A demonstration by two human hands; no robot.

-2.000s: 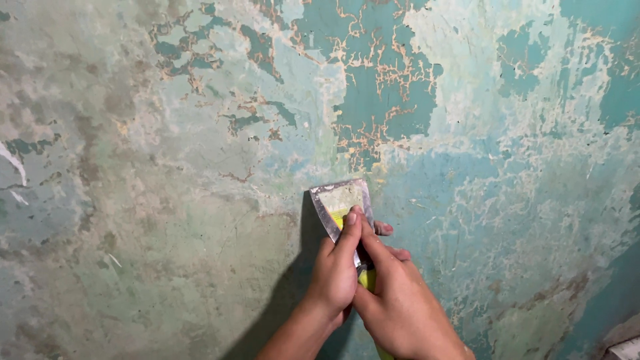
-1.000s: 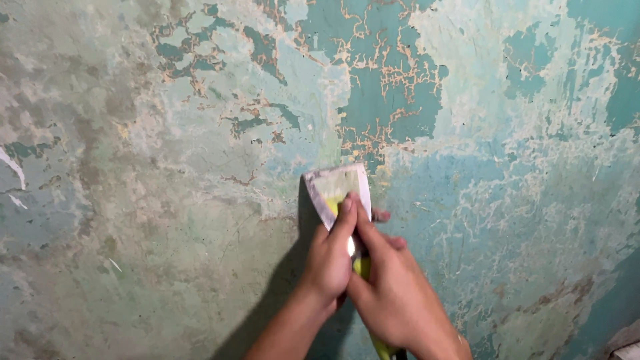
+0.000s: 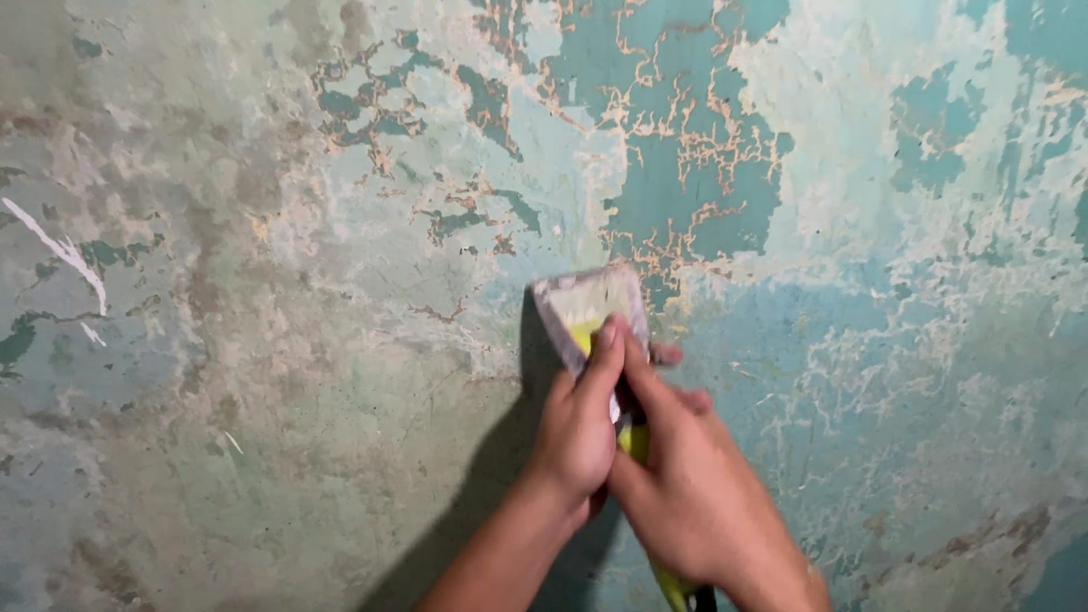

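Observation:
A broad scraper (image 3: 595, 299) with a metal blade and a yellow-green and black handle lies against a wall (image 3: 374, 425) of worn, layered paint. My right hand (image 3: 693, 476) is wrapped around the handle, whose butt shows below the palm. My left hand (image 3: 582, 429) grips the scraper higher up, its thumb close to the yellow-green patch on the blade. The blade's wide edge points up, just below a cracked dark teal paint patch (image 3: 705, 204). Where the blade edge meets the wall is blurred.
Flaking pale and teal paint spreads over the wall on all sides. White scratch marks (image 3: 64, 246) show at the far left, and a brownish rough streak (image 3: 977, 544) at the lower right. A dark shadow falls left of my arms.
Compared with two seconds ago, both hands and the scraper sit slightly higher and further left on the wall. The hold of both hands looks the same.

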